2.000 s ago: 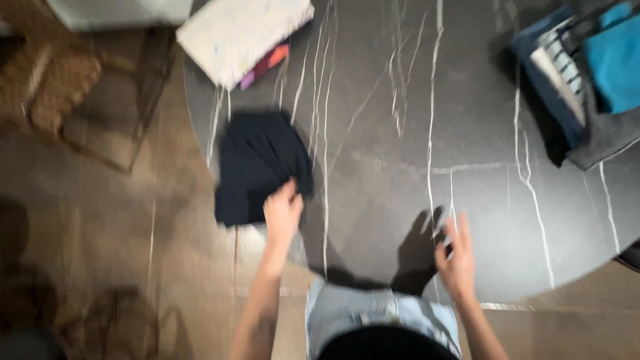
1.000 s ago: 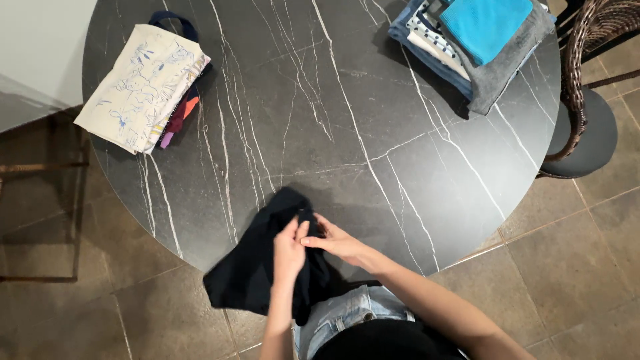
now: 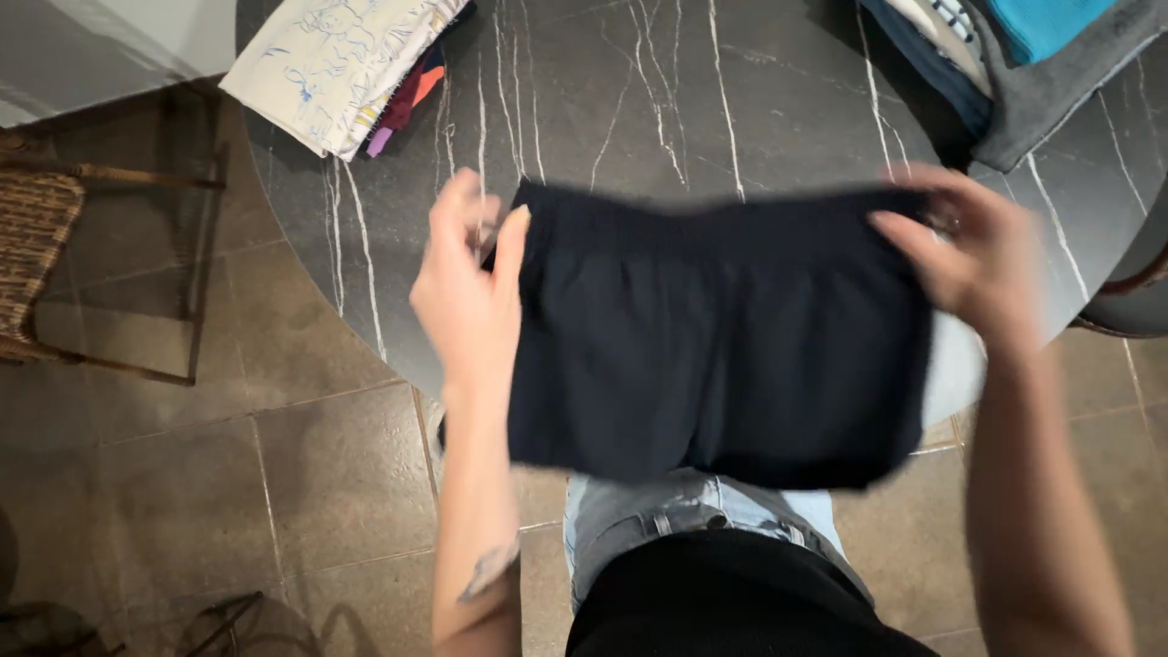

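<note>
A pair of dark navy or black shorts (image 3: 712, 338) is spread open in the air over the near edge of the round table, waistband at the top and leg openings toward me. My left hand (image 3: 479, 265) grips the waistband's left end, thumb in front. At the waistband's right end, my right hand (image 3: 972, 246) pinches the cloth between thumb and fingers, somewhat blurred. The shorts hide part of the table edge and the top of my jeans.
The dark, white-veined round table (image 3: 620, 100) bears a pile with a cream printed cloth (image 3: 342, 68) at the back left and folded clothes with a turquoise piece (image 3: 1045, 23) at the back right. A wicker chair (image 3: 36, 246) stands at left, another seat at the right edge.
The dark shorts lay bunched at the table's near edge with both my hands close together on them; now they hang spread wide between my hands, which have moved apart.
</note>
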